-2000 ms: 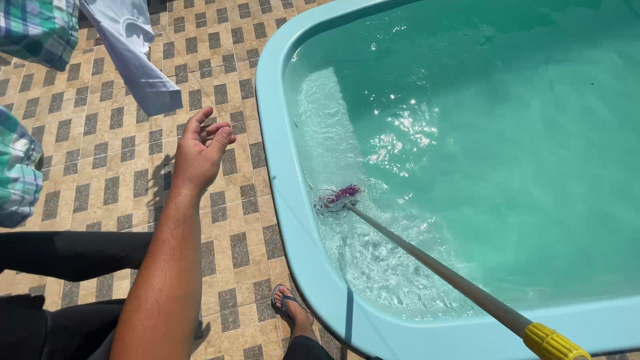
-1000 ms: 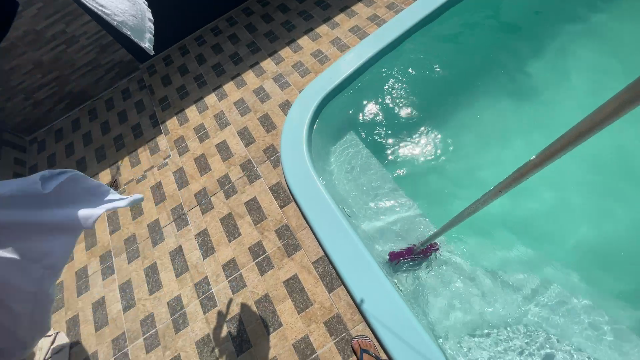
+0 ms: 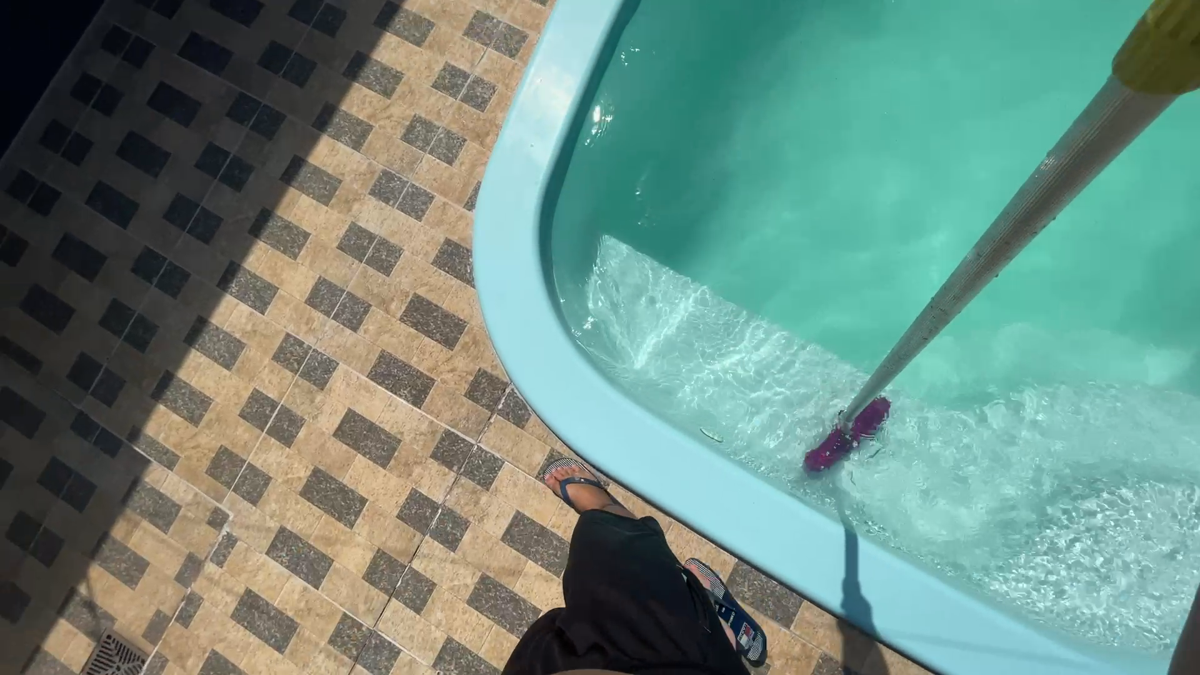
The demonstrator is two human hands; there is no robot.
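Observation:
A purple brush head [image 3: 847,435] on a long metal pole [image 3: 998,230] rests in the water over the pale underwater step [image 3: 731,361] of a pool. The pole slants up to the right, where a yellow collar or grip [image 3: 1161,47] is cut by the frame's top right corner. Neither of my hands can be made out; a sliver of skin shows at the lower right edge, too little to tell what part it is. Whatever holds the pole is outside the view.
The pool's light blue rim [image 3: 520,211] curves from the top to the lower right. My feet in flip-flops [image 3: 741,619] stand on patterned tiles [image 3: 352,441] close beside it. A floor drain grate [image 3: 114,654] lies at the lower left, and shade covers the left side.
My left hand, raised over the tiles two seconds ago, has left the view. The white cloth at the left is out of sight too. The view has turned.

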